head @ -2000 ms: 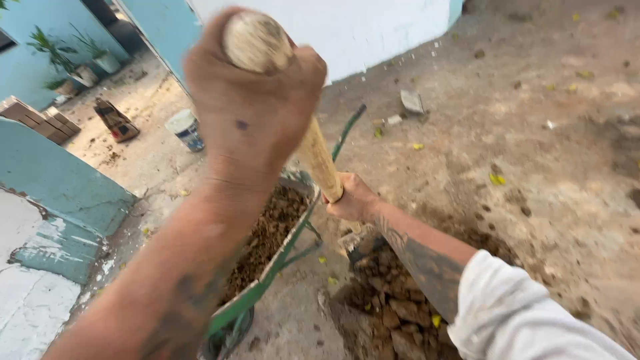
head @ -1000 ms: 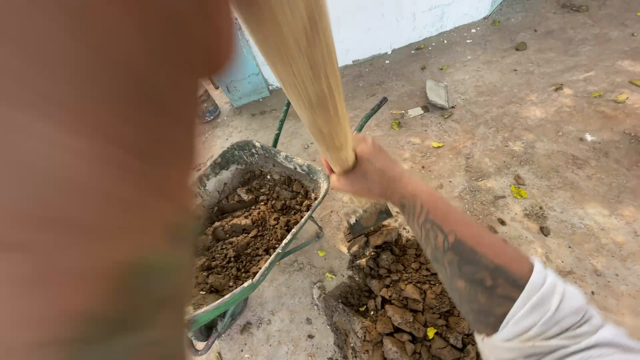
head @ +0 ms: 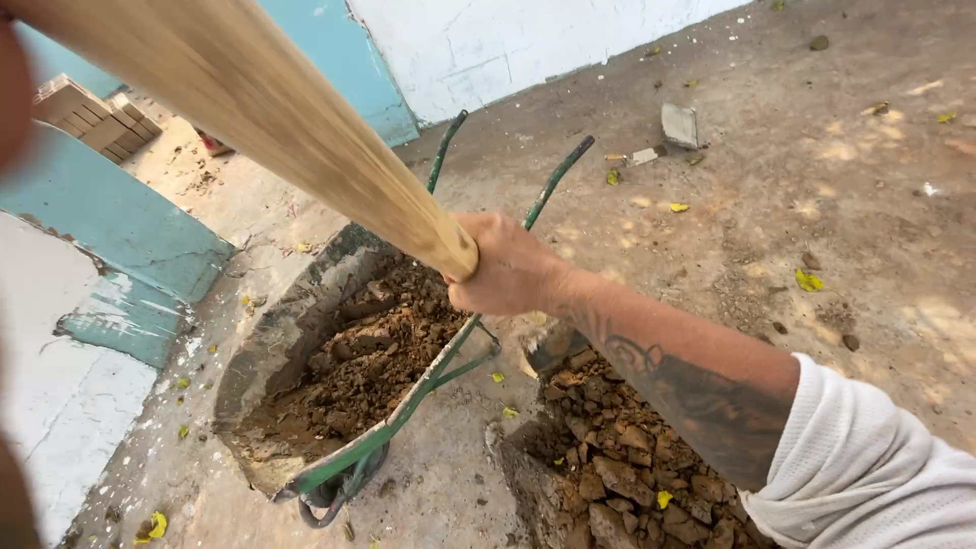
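Observation:
My right hand is closed around a thick wooden tool handle, which slants from the upper left down to it. My left hand shows only as a blurred piece at the left edge, by the handle's upper part; its grip cannot be made out. Below the right hand lies a pit of broken soil clods. A metal tool blade, partly seen, is at the pit's upper edge. Left of the pit stands a green-framed wheelbarrow holding loose brown soil.
A blue and white wall runs across the back, with a low blue partition at left. Stacked bricks stand behind it. A trowel lies by a flat slab piece on the ground. The barrow's handles point toward the wall.
My left hand has moved from the handle's top in the middle of the view to the left edge. The right hand still holds the lower handle. The view has shifted.

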